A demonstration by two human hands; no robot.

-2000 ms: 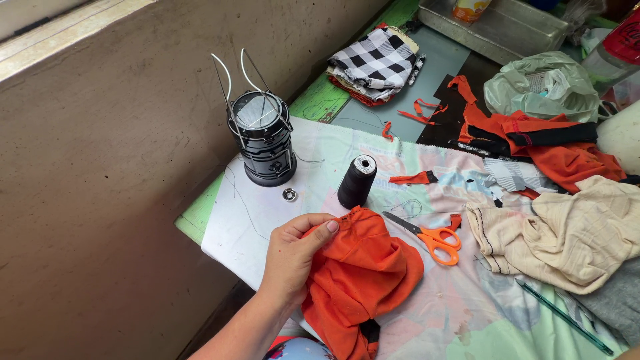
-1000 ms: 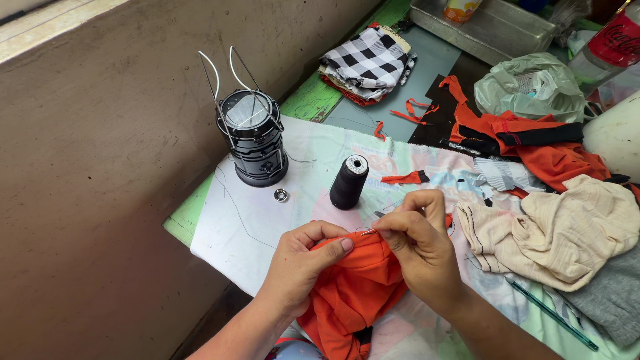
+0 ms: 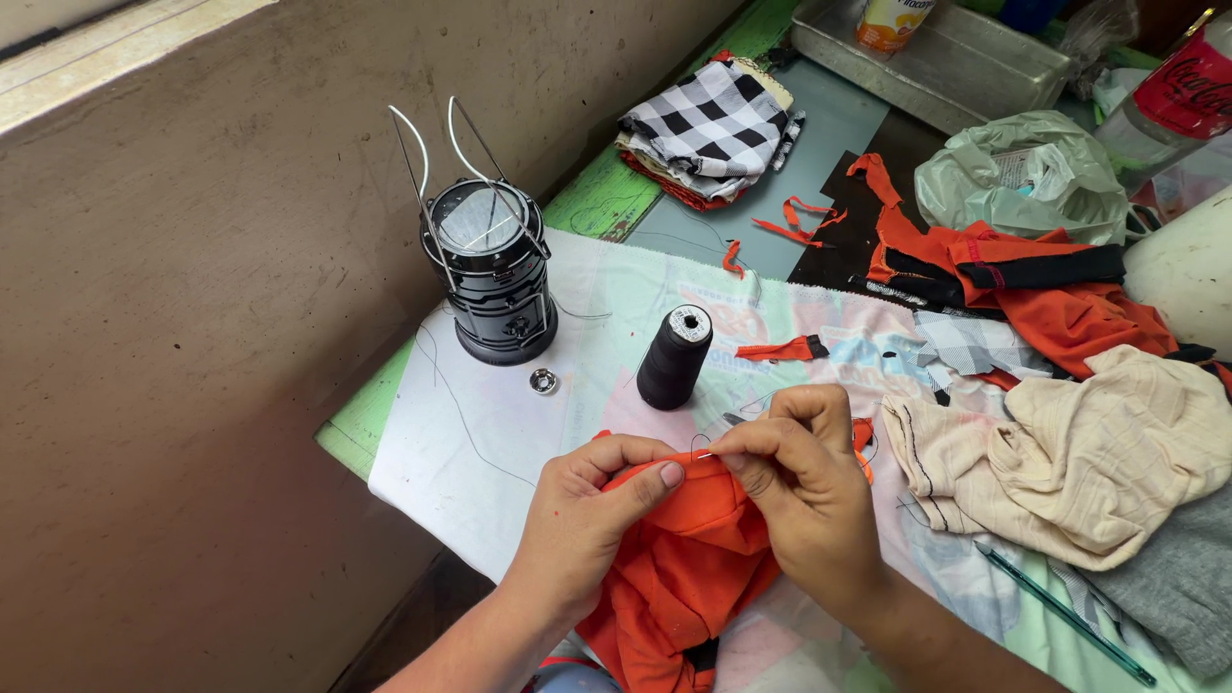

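Observation:
My left hand pinches the folded edge of an orange-red cloth, which hangs below both hands. Between the thumb and finger of my right hand is a sewing needle, its tip at that edge, with a small loop of dark thread beside it. A spool of black thread stands upright just beyond my hands. Behind my right hand, the scissors are mostly hidden; part of an orange handle shows. A small metal bobbin lies left of the spool.
A black camping lantern stands by the wall. Folded checked cloths, a metal tray, a plastic bag and orange scraps lie farther back. On the right are a cream cloth, a gray cloth and a green pencil.
My right hand, out of view two seconds ago, has come to the cloth edge and holds the needle there. It now covers most of the scissors. My left hand still holds the cloth.

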